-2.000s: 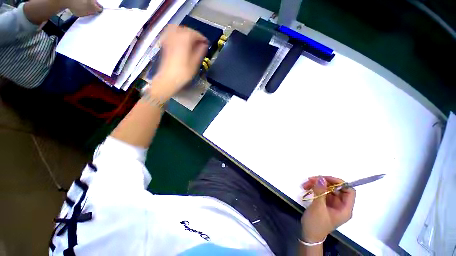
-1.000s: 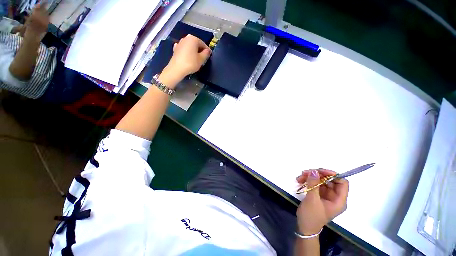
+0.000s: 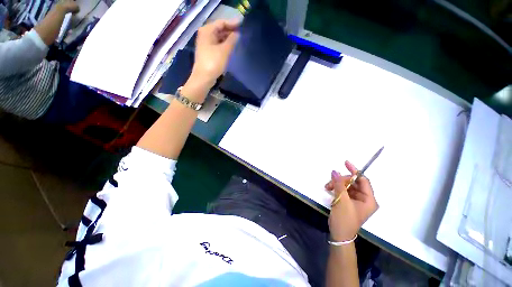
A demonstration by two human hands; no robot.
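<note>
My left hand (image 3: 216,50) holds a thin black panel (image 3: 255,47) by its left edge, lifted and tilted above the panel stacks at the left of the bench. Yellow tabs (image 3: 243,7) show at the panel's upper end. Part of a stack (image 3: 178,73) shows left of my wrist; my hand and the lifted panel hide much of the rest. My right hand (image 3: 353,202) holds scissors (image 3: 359,175) with gold handles over the white sheet's front edge. The blades look closed and point up and right.
A roller with a blue bar (image 3: 315,48) and black handle lies right of the panels. White sheets (image 3: 120,47) are piled at the left end. Clear-covered pieces (image 3: 488,207) lie on the right-hand pile. Another person's arm (image 3: 33,50) is at the upper left. A white sheet (image 3: 359,106) covers the bench.
My left hand has moved from over the stacks to holding up a black panel. My right hand has moved slightly left and up, and the scissors now point more steeply upward.
</note>
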